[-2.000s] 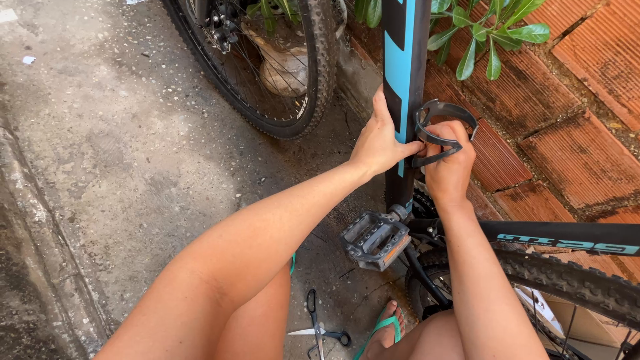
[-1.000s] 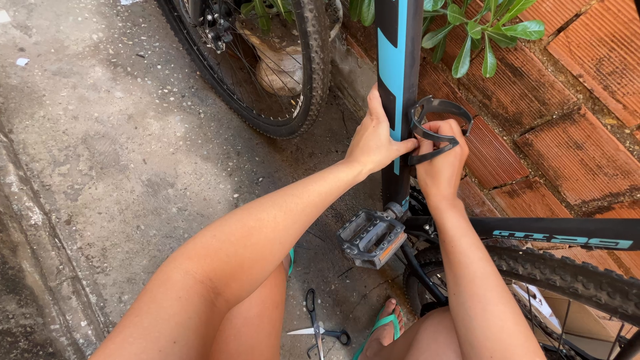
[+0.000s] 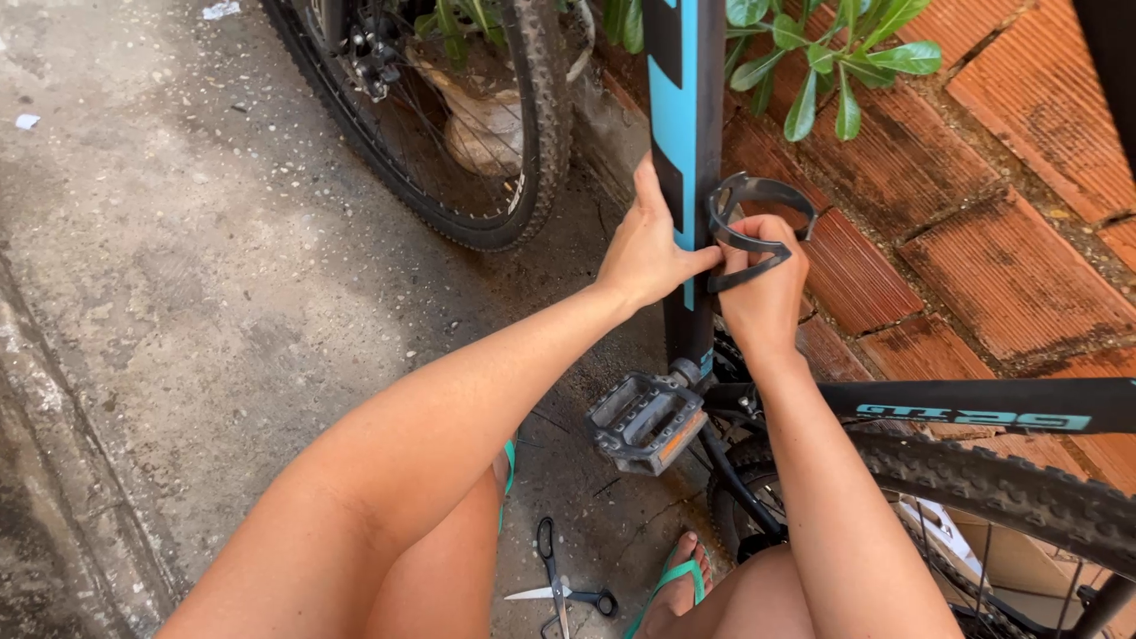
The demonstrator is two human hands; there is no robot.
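Note:
A bicycle's black and light-blue down tube (image 3: 683, 115) stands nearly vertical in view. A black bottle cage (image 3: 765, 188) sits against its right side. My left hand (image 3: 652, 240) wraps the tube from the left, its thumb lying across the front toward the cage. My right hand (image 3: 765, 275) reaches inside the cage, fingertips close to the tube; what they pinch, if anything, is hidden. Below the hands is a black flat pedal (image 3: 646, 422) with an orange reflector.
Open scissors (image 3: 555, 568) lie on the concrete floor between my feet, which wear green flip-flops. The front wheel (image 3: 532, 115) is at upper left, the rear tyre (image 3: 1003, 506) at lower right. A leafy plant (image 3: 834, 62) and a brick surface (image 3: 1021, 266) are on the right. A cardboard box (image 3: 1021, 568) is behind the rear wheel.

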